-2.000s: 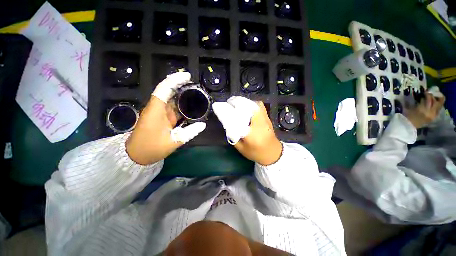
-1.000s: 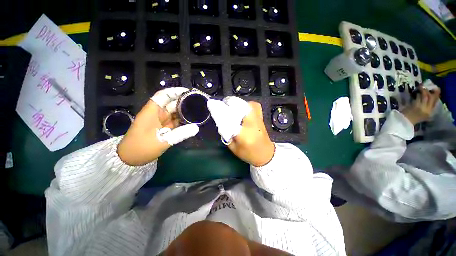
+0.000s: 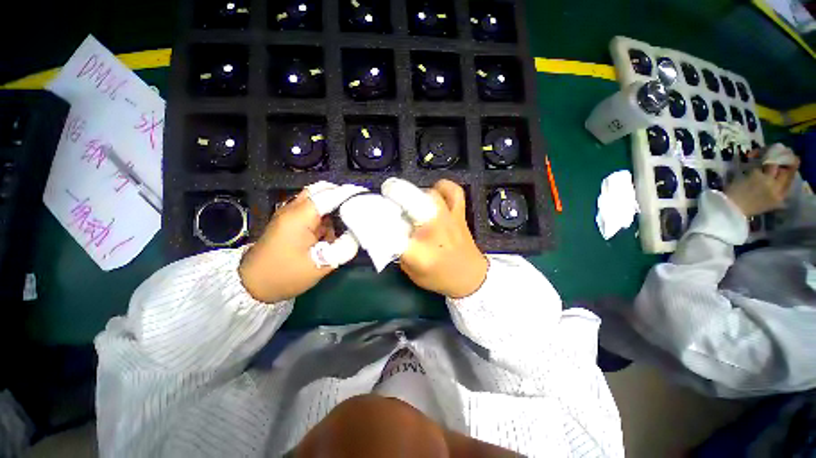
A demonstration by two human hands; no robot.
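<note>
My left hand (image 3: 288, 246), with white finger cots, is closed around a watch unit that is almost fully hidden; only a bit of dark edge shows. My right hand (image 3: 440, 243) holds a white wiping cloth (image 3: 378, 225) over the unit's face, and the cloth covers it. Both hands are above the front row of the black foam tray (image 3: 408, 108). A watch unit with a silvery ring (image 3: 221, 221) lies face up in the front left pocket. Other pockets hold dark units with small yellow marks.
A paper with pink writing (image 3: 103, 179) and a pen (image 3: 134, 181) lie left. An orange stick (image 3: 553, 185), a spare wipe (image 3: 616, 205), a pale bottle (image 3: 616, 117) and a white tray (image 3: 656, 241) are right. Another person's hands (image 3: 760, 192) are over that tray.
The cloth has moved left onto the unit, whose dark round face showed before and is now covered. The tray and papers have shifted slightly in view.
</note>
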